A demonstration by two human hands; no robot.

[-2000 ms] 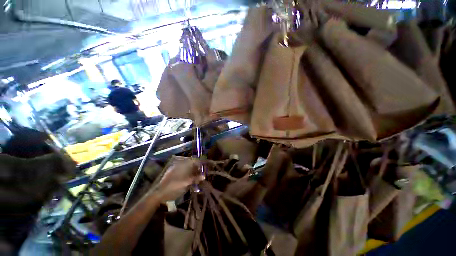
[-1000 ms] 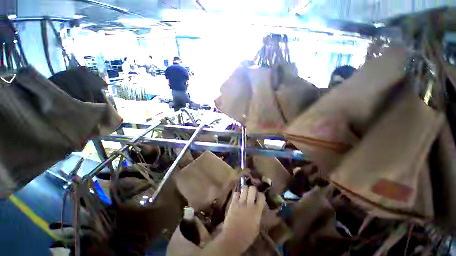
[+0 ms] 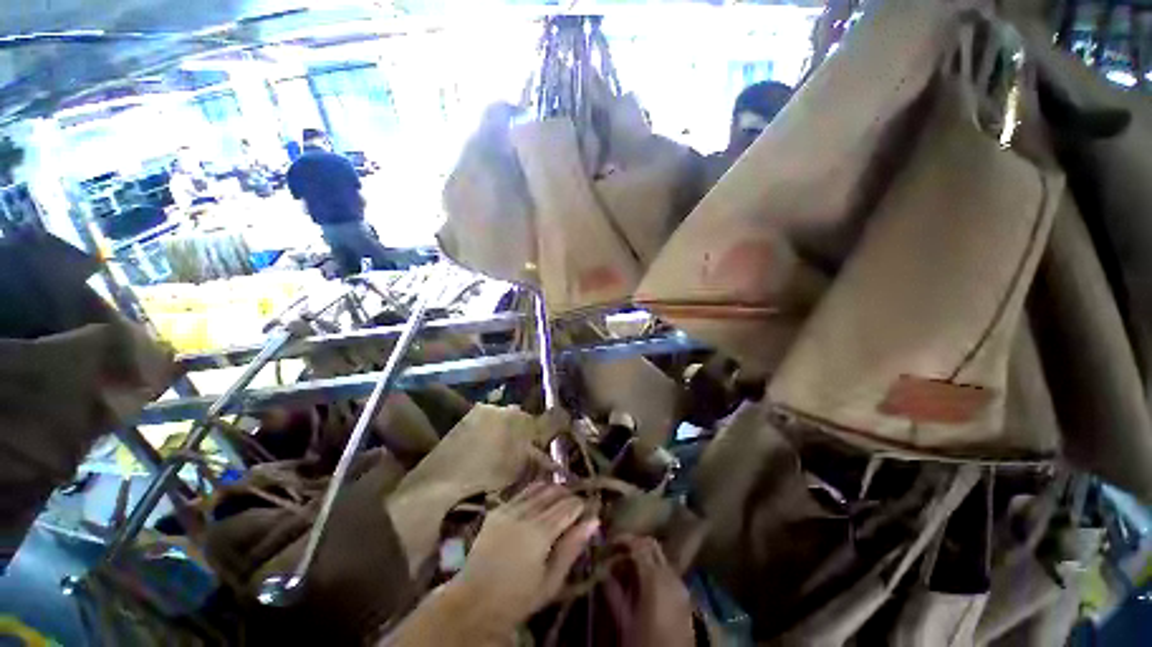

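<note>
My left hand [image 3: 524, 556] comes from the bottom centre, its fingers curled over thin brown bag handles [image 3: 584, 470] near the front end of an upright-looking metal rail [image 3: 546, 367]. My right hand [image 3: 654, 600] is close to its right among the same handles, blurred and cut by the bottom edge; its grip cannot be made out. Brown tote bags [image 3: 461, 474] lie or hang crowded around both hands, with dark insides showing in places.
Large tote bags [image 3: 935, 303] with reddish patches hang at the right; another bunch [image 3: 543, 202] hangs ahead. A bare metal rail [image 3: 360, 449] slants up at the left, before crossbars. A dark bag [image 3: 63, 367] hangs far left. A person [image 3: 331, 196] stands behind; another head [image 3: 758, 108] shows past the bags.
My right hand has come into view beside my left. My left hand has shifted left in the picture and stays at the rail end. The view has turned slightly right and tilted.
</note>
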